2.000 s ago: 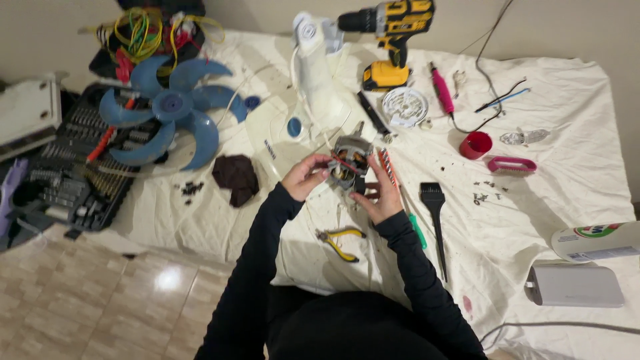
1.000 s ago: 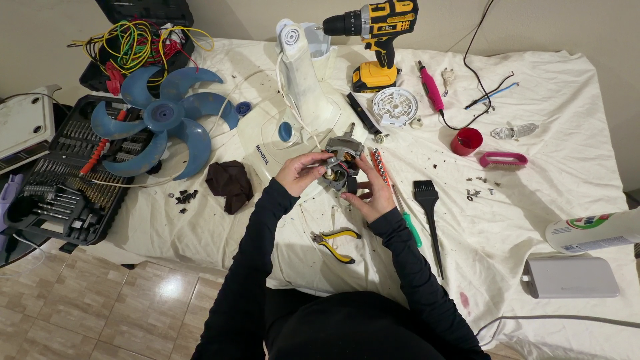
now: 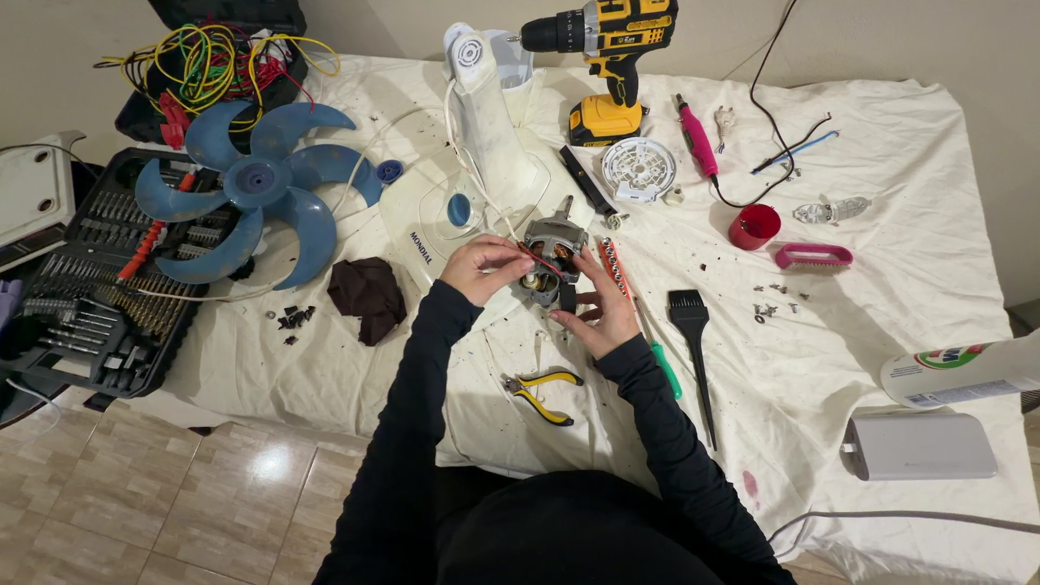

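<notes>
A small electric fan motor (image 3: 556, 236) with copper windings and a metal shaft is held between my two hands. My left hand (image 3: 490, 268) grips its left side, fingertips at a red wire. My right hand (image 3: 600, 307) holds the lower right side, by a black part. Behind the motor stands the white fan base (image 3: 504, 146), its pale cable running to the motor. Yellow-and-black pliers (image 3: 543, 394) lie below the hands. Just right of my right hand are a green-handled screwdriver (image 3: 666, 370), a red socket rail (image 3: 613, 264) and a black tinting brush (image 3: 691, 325).
A blue fan blade (image 3: 258, 183) overlaps an open bit case (image 3: 122, 276) at left. A cordless drill (image 3: 611, 65) stands at the back. A red cup (image 3: 754, 227), pink brush (image 3: 812, 255), loose screws (image 3: 772, 309), white bottle (image 3: 959, 371) and grey box (image 3: 922, 447) are at right.
The motor has been turned between my hands, and its shaft now points up and away from me. Both hands stay on it.
</notes>
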